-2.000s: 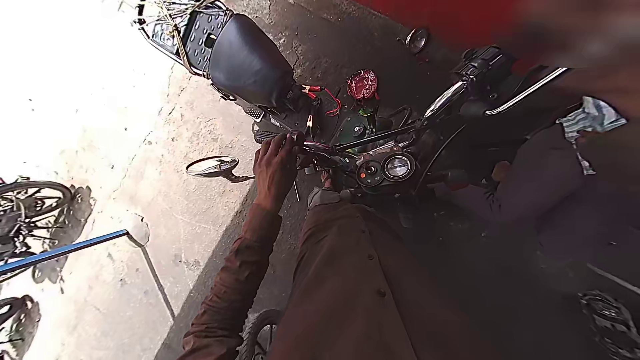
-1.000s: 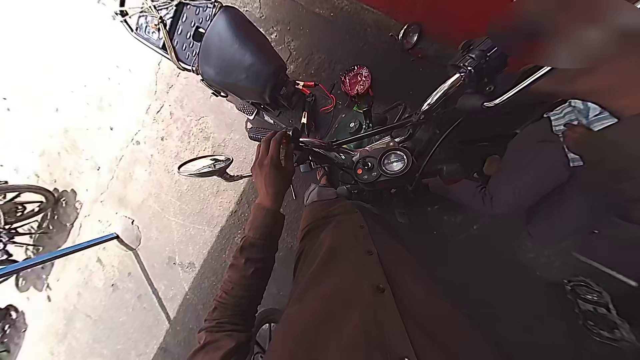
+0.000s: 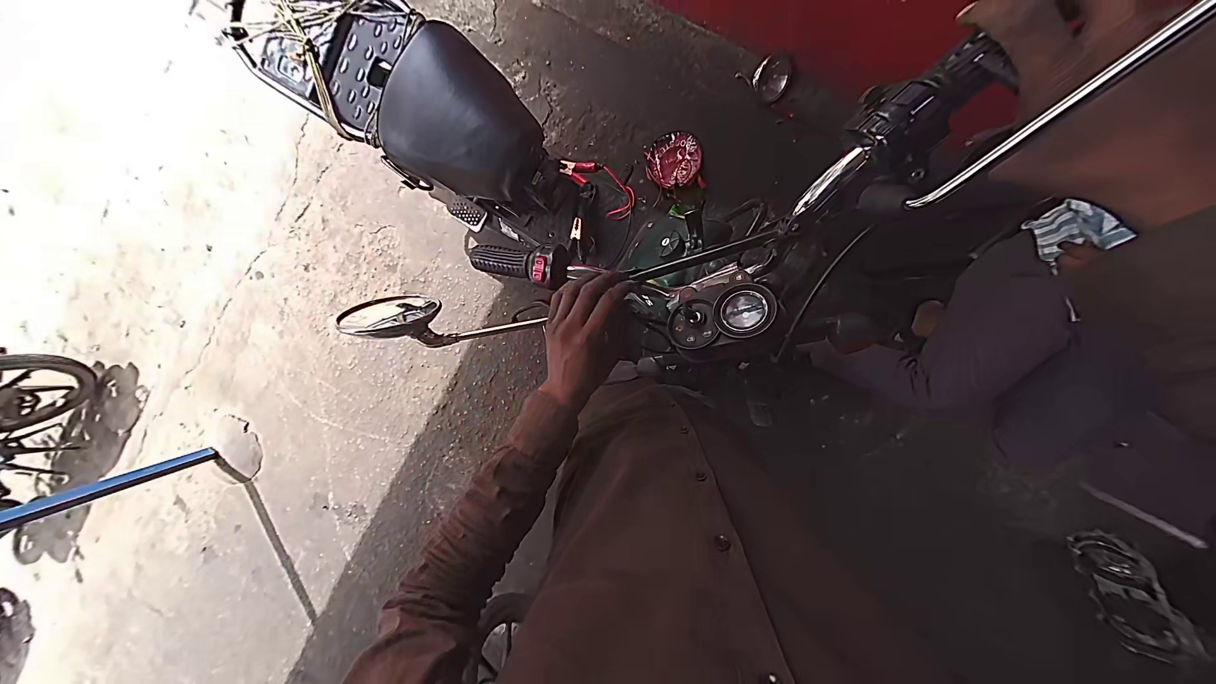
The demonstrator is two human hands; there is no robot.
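My left hand (image 3: pixel 581 332) lies over the handlebar, inboard of the black rubber grip (image 3: pixel 502 261) and beside the mirror stem. Its fingers curl down out of sight, so what they grasp is hidden. The round mirror (image 3: pixel 389 316) sticks out to the left. Just right of the hand is the instrument cluster (image 3: pixel 746 311) of the motorcycle, with its ignition switch. Beyond it are the green fuel tank (image 3: pixel 655 249), red-handled clips (image 3: pixel 581 169) with a red wire, and the black seat (image 3: pixel 461 109). My right hand is not in view.
Another person (image 3: pixel 1007 351), bent low, is at the right of the motorcycle, with a striped cloth (image 3: pixel 1078 228). A chrome rod (image 3: pixel 1054 109) crosses the upper right. A blue bar (image 3: pixel 104 489) and a bicycle wheel (image 3: pixel 43 389) are at the left.
My left hand has shifted from the outer grip, which it covered, inward along the handlebar toward the instruments. The grip now shows.
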